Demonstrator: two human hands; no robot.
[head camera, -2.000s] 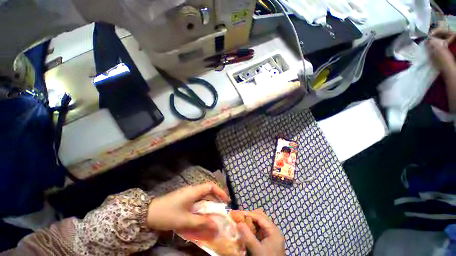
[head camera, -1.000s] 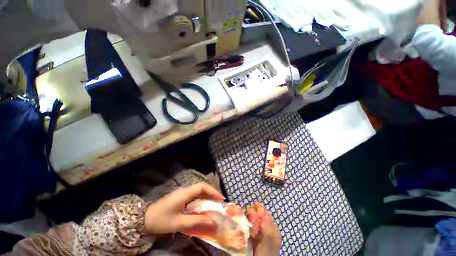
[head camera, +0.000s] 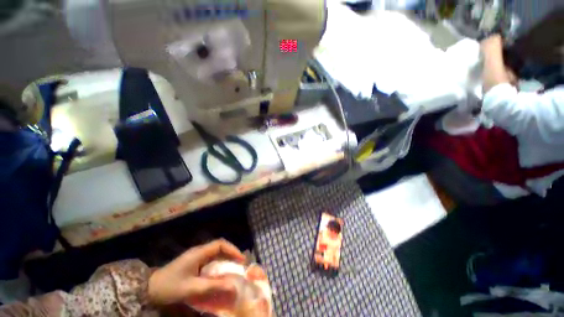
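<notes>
My left hand [head camera: 192,278], bare with a floral cuff, is low in the picture, curled around a pomelo segment [head camera: 258,286]. The segment has wet pink-orange flesh and white membrane at its top and edges; its lower part is cut off by the picture's bottom edge. Fingers and thumb cover part of the flesh. My right hand cannot be made out. A smartphone [head camera: 328,243] with a bright orange picture lies on the patterned seat to the right.
The machine table [head camera: 93,198] holds green-handled scissors [head camera: 229,160], a dark phone [head camera: 158,171] on a navy strip, and a bobbin tray [head camera: 307,143]. The sewing machine [head camera: 278,74] stands behind. Navy fabric [head camera: 21,192] hangs left. A neighbouring person's sleeve [head camera: 522,124] is at upper right.
The view has tilted up, so table and seat sit lower. My right hand, earlier at the fruit's right side, no longer shows. The neighbour's arm now reaches toward the white cloth.
</notes>
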